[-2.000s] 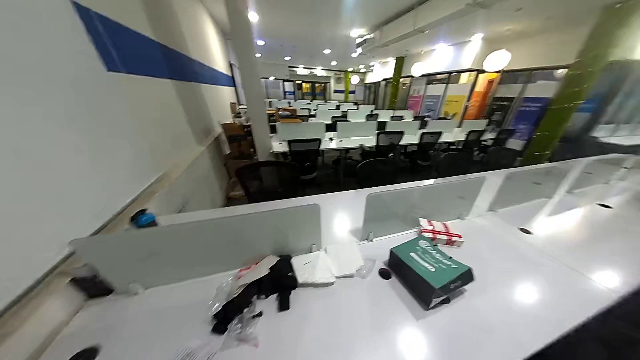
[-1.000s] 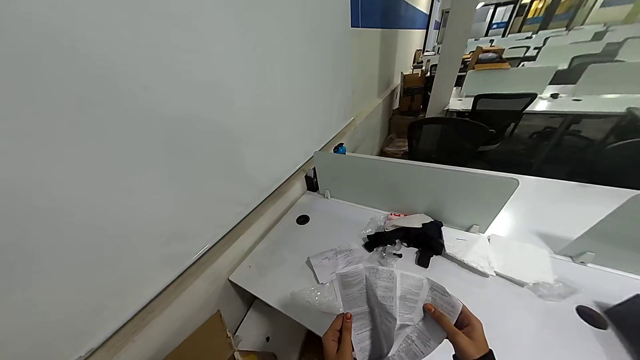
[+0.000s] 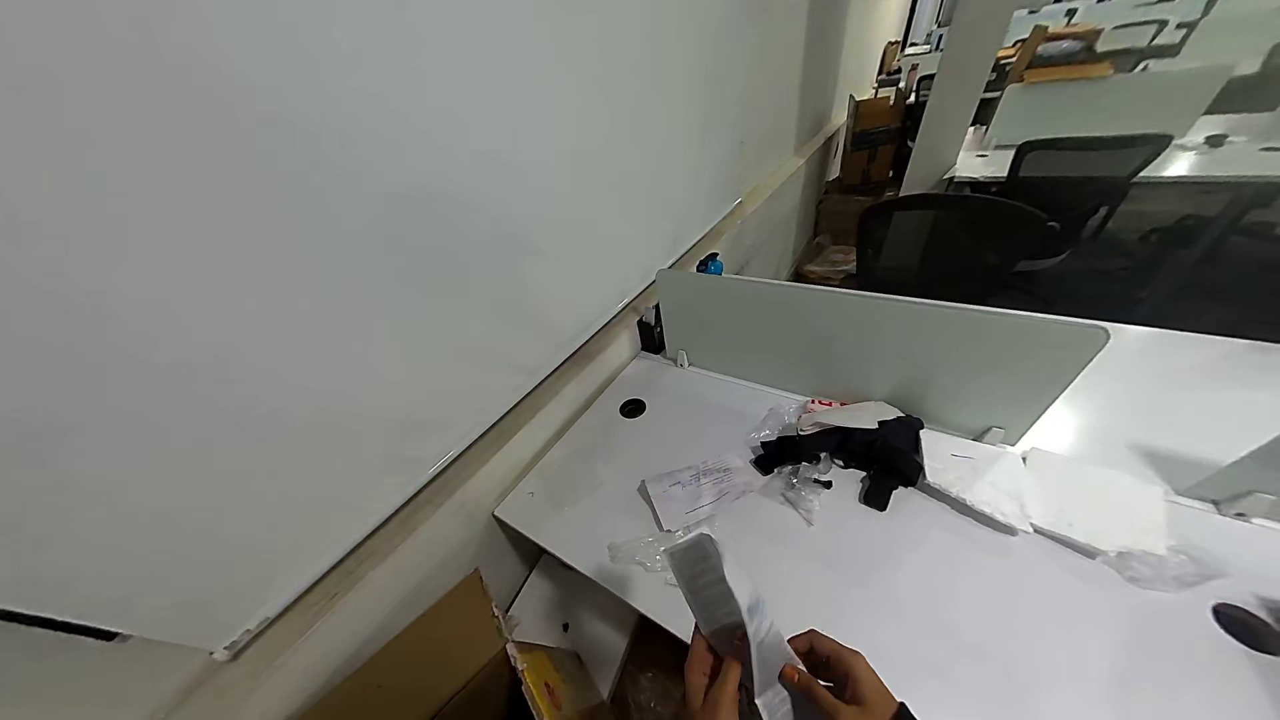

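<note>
A printed paper leaflet (image 3: 738,620), folded into a narrow strip, is held between both hands over the front edge of the white desk. My left hand (image 3: 713,678) grips its left side; my right hand (image 3: 838,676) grips its right side with thumb and fingers. Beyond the hands, a sheet of paper with writing (image 3: 700,491) lies flat on the desk, with a clear plastic wrapper (image 3: 645,551) near it. Farther back, a black fabric item (image 3: 880,452) lies among crumpled clear plastic. Right of it are two white foam-like slabs (image 3: 975,478) (image 3: 1095,503).
A frosted divider (image 3: 860,345) stands along the back of the white desk (image 3: 590,470). At the lower left is an opened cardboard box (image 3: 425,660) below desk height. A large whiteboard (image 3: 350,250) covers the left wall. Black mesh chairs (image 3: 950,245) stand beyond the divider.
The leaflet was spread wide between both hands a second ago; now it is folded into a narrow strip, with the hands closer together. The view has swung left since the oldest frame.
</note>
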